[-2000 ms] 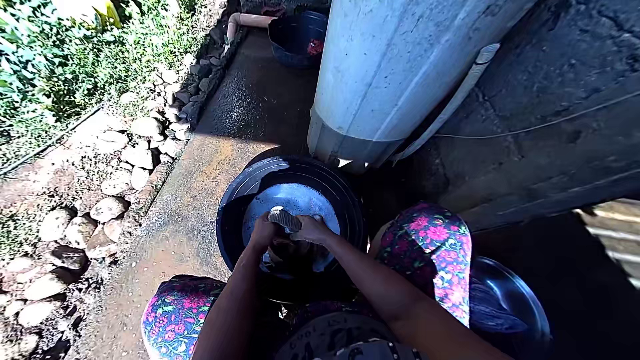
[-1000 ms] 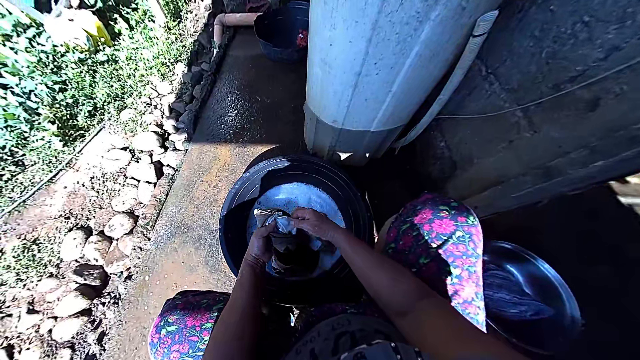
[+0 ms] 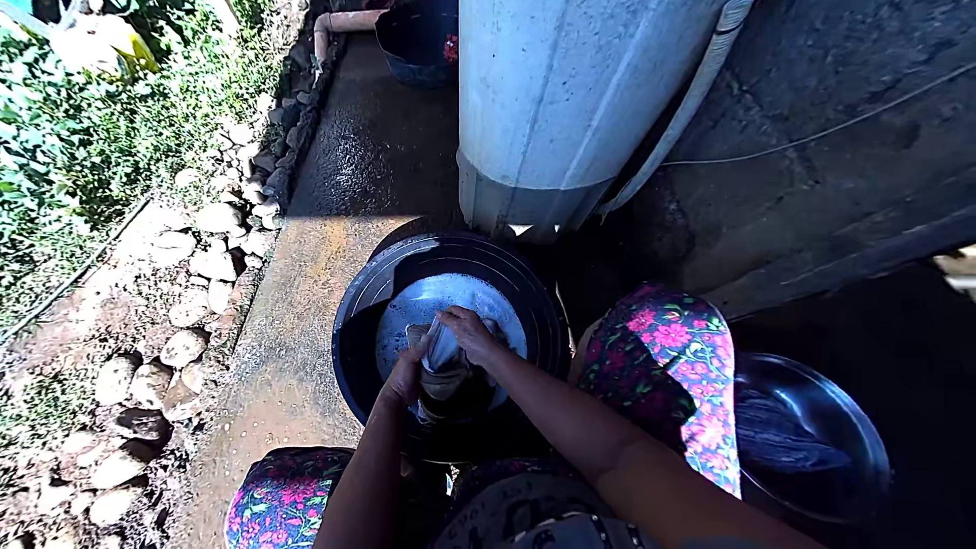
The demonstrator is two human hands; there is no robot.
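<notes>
A round dark plastic basin (image 3: 354,328) stands between my knees, with sudsy water (image 3: 488,297) inside. Both hands are over it, gripping a wet light-coloured cloth (image 3: 442,352). My left hand (image 3: 406,375) holds the cloth's left side, and my right hand (image 3: 469,334) pinches its upper part from the right. The cloth's lower part hangs toward the water between my forearms, where shadow hides its end.
A metal basin (image 3: 869,427) with dark wet cloth (image 3: 793,438) lies at right. Behind the dark basin rises a large pale cylinder (image 3: 564,91) beside a wall (image 3: 808,168). Another dark tub (image 3: 415,69) sits at the back. Stones (image 3: 183,347) edge the concrete at left.
My hands keep hold of the cloth over the basin. Its pale part now stands up between them, and my right hand has moved closer to my left than it was a second ago.
</notes>
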